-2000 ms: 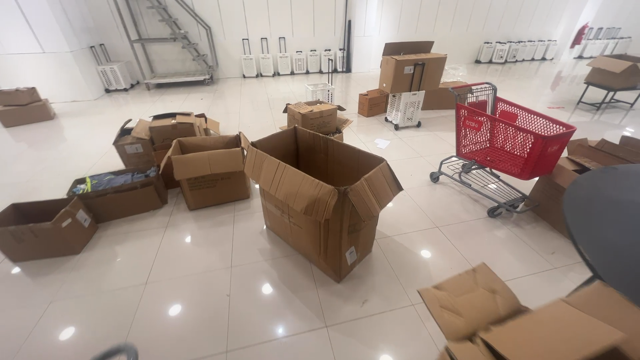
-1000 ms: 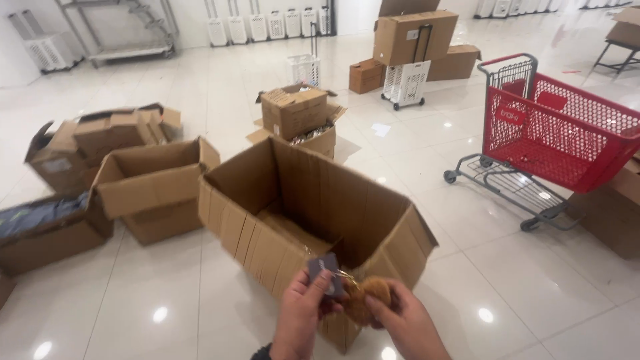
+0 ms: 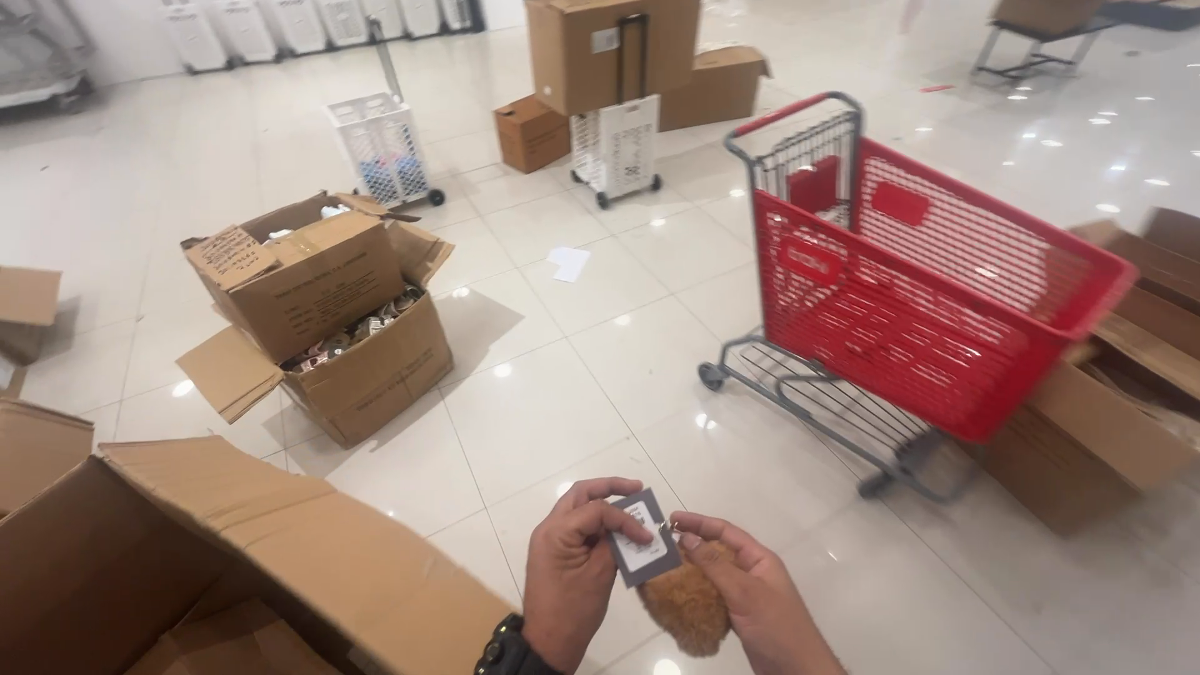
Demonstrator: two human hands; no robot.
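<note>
My left hand (image 3: 581,562), with a black watch on its wrist, holds a grey hang tag (image 3: 645,539) bearing a white printed label between thumb and fingers. A brown fluffy keychain (image 3: 689,600) hangs beside the tag, partly covered by my right hand (image 3: 741,581). The right thumb and fingertips pinch the small metal clasp (image 3: 669,528) that joins tag and fluffy piece. Left of my hands, a large cardboard box (image 3: 309,525) stands with its flaps up.
A red shopping cart (image 3: 919,281) stands at right, with cardboard boxes (image 3: 1078,441) behind it. Two stacked boxes (image 3: 375,375) with small goods are at left centre. White rolling crates (image 3: 628,145) stand farther back, one under a box. Paper (image 3: 567,263) lies on the tiled floor.
Both hands were out of view two seconds ago; they came into view with the tag and brown fluffy piece. The view has turned right, so the large box now sits at lower left.
</note>
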